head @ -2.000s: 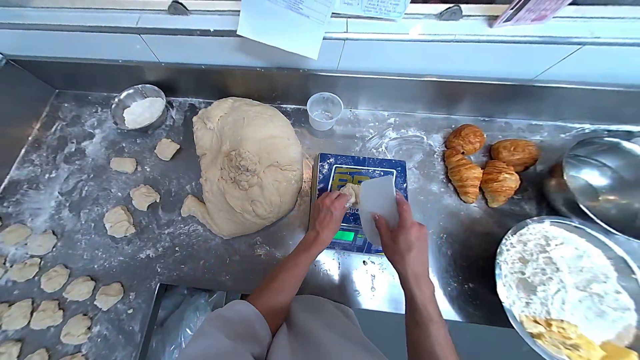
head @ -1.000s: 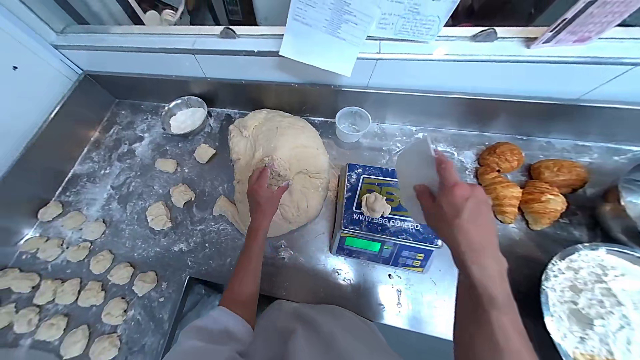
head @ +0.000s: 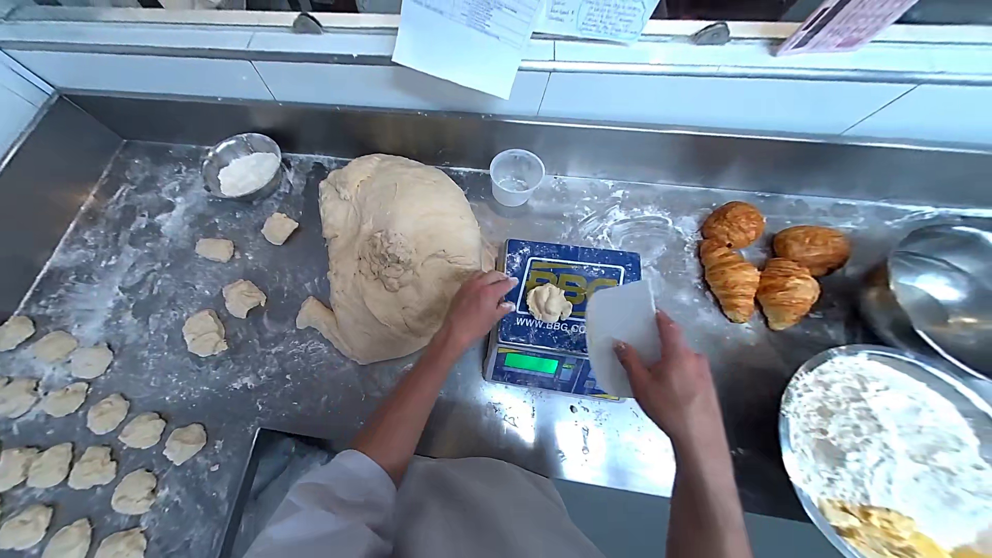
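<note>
My right hand (head: 670,380) grips a white plastic dough scraper (head: 622,337), which overlaps the right part of a blue digital scale (head: 573,260). On the scale's top lies a small dough piece (head: 549,303). At the scale's left edge is my left hand (head: 478,307), fingers bent, close to the right side of a large mass of dough (head: 418,225); whether its fingertips hold anything is not clear. Several small dough pieces (head: 205,333) lie on the floured steel counter left of the mass, with more in rows (head: 135,491) at the lower left.
A small metal bowl of flour (head: 248,172) and a clear plastic cup (head: 517,177) stand near the back wall. Several croissants and pastries (head: 788,293) lie on the right. Beyond them are a metal bowl (head: 949,291) and a large bowl of flour (head: 883,442) with yellow matter.
My left hand has moved from the top of the large dough mass rightward to the scale's left edge. Two seconds ago both hands were over the scale. The scraper has stayed in my right hand.
</note>
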